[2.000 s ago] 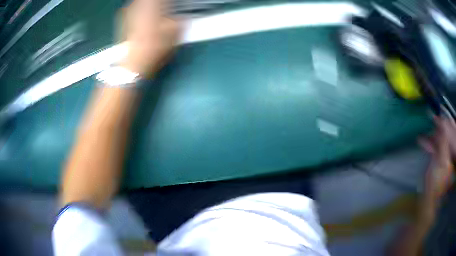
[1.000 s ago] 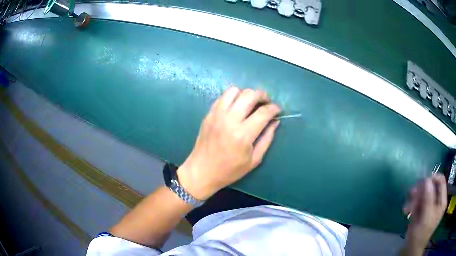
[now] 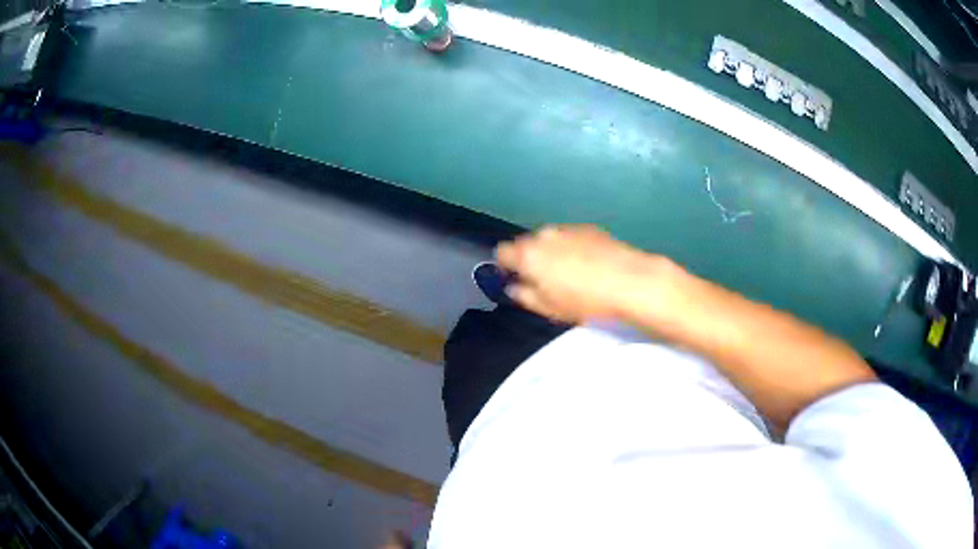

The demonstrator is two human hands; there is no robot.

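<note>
My right hand (image 3: 568, 273) reaches in from the right across my body, at the front edge of the green bench mat (image 3: 354, 107). Its fingers are curled and blurred. A small dark rounded thing with a pale rim (image 3: 490, 281) shows at its fingertips, over the floor side of the edge; whether the hand grips it cannot be told. A small bit of skin at the bottom edge, likely my left hand (image 3: 397, 542), is nearly all cut off. Thin silvery wire strands (image 3: 721, 202) lie on the mat.
A green-rimmed solder spool (image 3: 416, 15) stands by the white rail (image 3: 601, 64). Carrier plates with pale round parts (image 3: 770, 84) (image 3: 928, 206) lie on the green belt beyond. A black iron stand with yellow label (image 3: 938, 327) is at right. Blue plastic (image 3: 193, 533) shows low left.
The view has swung left, showing more floor. The watch-wearing left hand has left the mat for the bottom edge. My right hand has moved from the far right to the bench edge in front of me.
</note>
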